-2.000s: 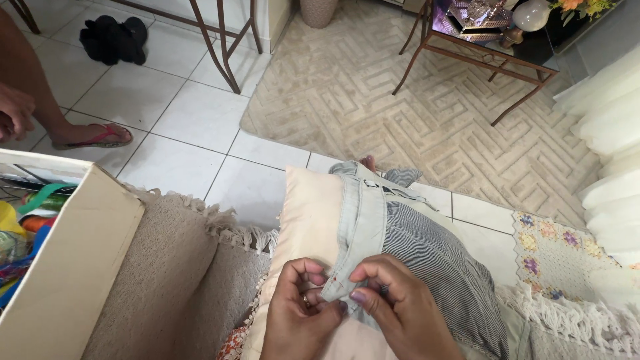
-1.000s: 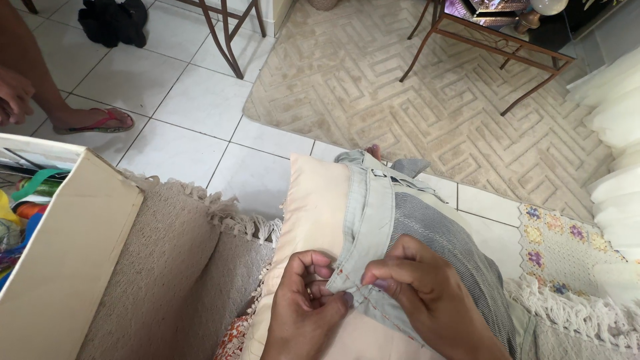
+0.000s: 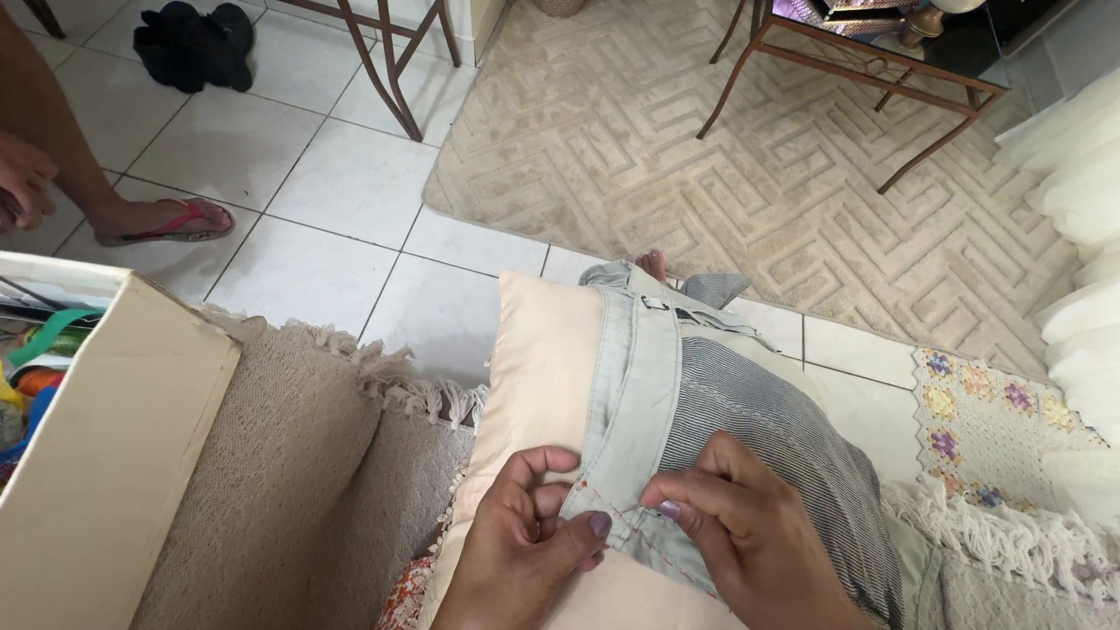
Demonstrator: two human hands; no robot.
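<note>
A pale grey-green garment with a wide waistband [image 3: 643, 376] and a finely striped part [image 3: 761, 411] lies over a cream cushion [image 3: 542, 350]. My left hand [image 3: 534, 534] pinches the lower end of the waistband between thumb and fingers. Just right of it, my right hand [image 3: 744, 525] holds a thin needle [image 3: 630, 507] between thumb and forefinger, its point against the cloth. Orange stitches [image 3: 661, 553] run along the fabric under and beside the hands. The far tip of the needle is hidden by my right fingers.
A cream box [image 3: 131, 420] with coloured thread and ribbons stands at the left on a fringed woven cover [image 3: 262, 455]. Another person's foot in a flip-flop [image 3: 175, 220] is beyond it. A metal-legged table [image 3: 875, 52] stands on the patterned rug [image 3: 612, 131].
My right hand has shifted from close against my left thumb to a little further right, and the needle now shows between its fingertips. My left hand keeps its pinch on the waistband.
</note>
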